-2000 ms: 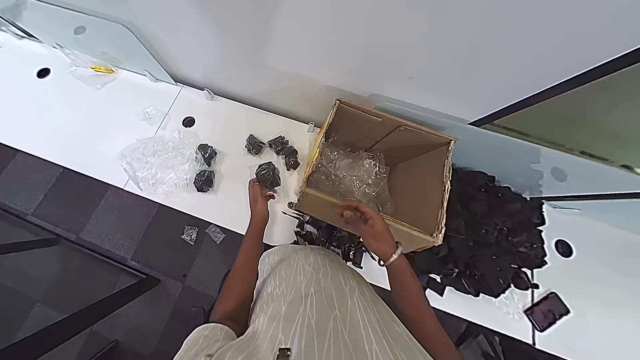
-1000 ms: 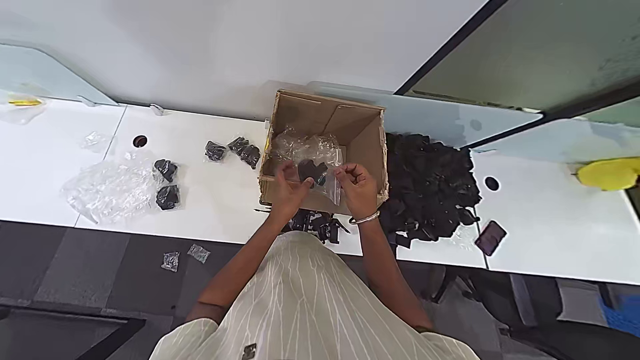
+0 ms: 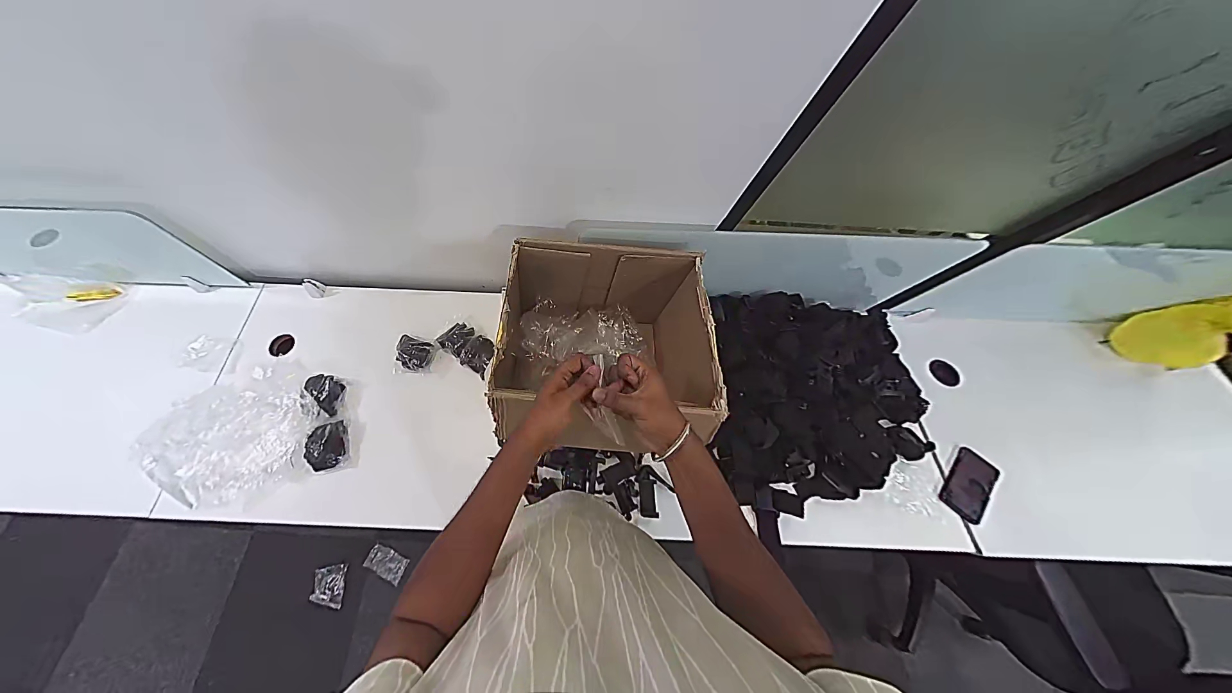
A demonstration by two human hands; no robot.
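Observation:
My left hand [image 3: 561,397] and my right hand [image 3: 643,397] meet over the near wall of an open cardboard box [image 3: 608,423]. Their fingers pinch the top of a small clear plastic bag [image 3: 604,420] between them; whether anything is inside it I cannot tell. Crumpled clear plastic bags [image 3: 577,332] lie in the box. Small black parts [image 3: 611,476] sit between the box and my body. To the right of the box spreads a large heap of black pieces [image 3: 818,395]. Several bagged black items [image 3: 326,445] rest on the white table at left.
A pile of clear plastic bags [image 3: 236,438] covers part of the table [image 3: 414,486] at left. A phone [image 3: 969,484] lies near the right front edge, and a yellow object [image 3: 1169,335] is farther right. Two clear packets [image 3: 329,585] are on the floor. Glass partitions [image 3: 770,265] stand behind.
Two seconds ago my left hand was at a bagged black item left of the box. A second ago both hands held a bag with a dark item over the box; they are now closer together.

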